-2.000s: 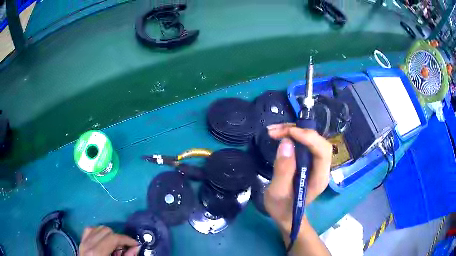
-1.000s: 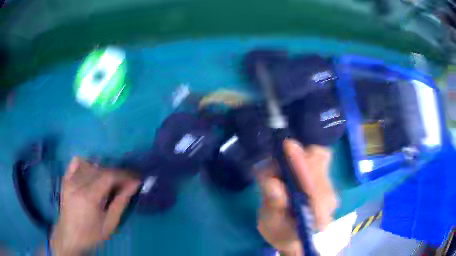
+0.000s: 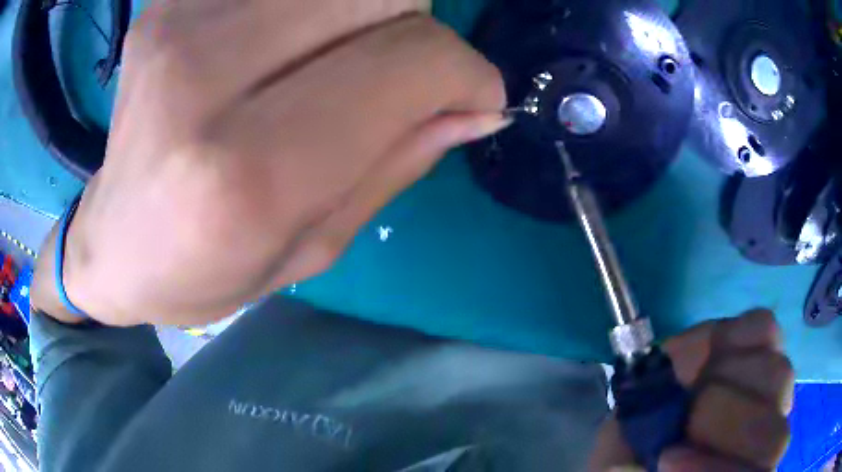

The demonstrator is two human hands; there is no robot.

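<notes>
A black disc [image 3: 628, 171] with a round silvery centre lies on the teal mat in front of me. My left hand [image 3: 277, 147] is large in view at the upper left, its fingertips pinching a hair-thin lead wire [image 3: 517, 111] at the small shiny solder terminals [image 3: 533, 103] left of the disc's centre. My right hand [image 3: 729, 396] at the lower right holds the soldering iron [image 3: 605, 253] by its dark blue grip. The iron's tip is over the disc, just below the silvery centre, apart from the terminals.
More black discs [image 3: 739, 88] lie at the right, some overlapping. A black curved headband part [image 3: 42, 92] lies at the upper left. My grey-green clothing [image 3: 369, 396] fills the bottom, below the mat's front edge. A blue surface [image 3: 817, 424] shows at the lower right.
The view has moved down and much closer to the disc. The iron's tip now points up at the disc, and my left fingertips are at its terminals. The spool and blue tray have left view.
</notes>
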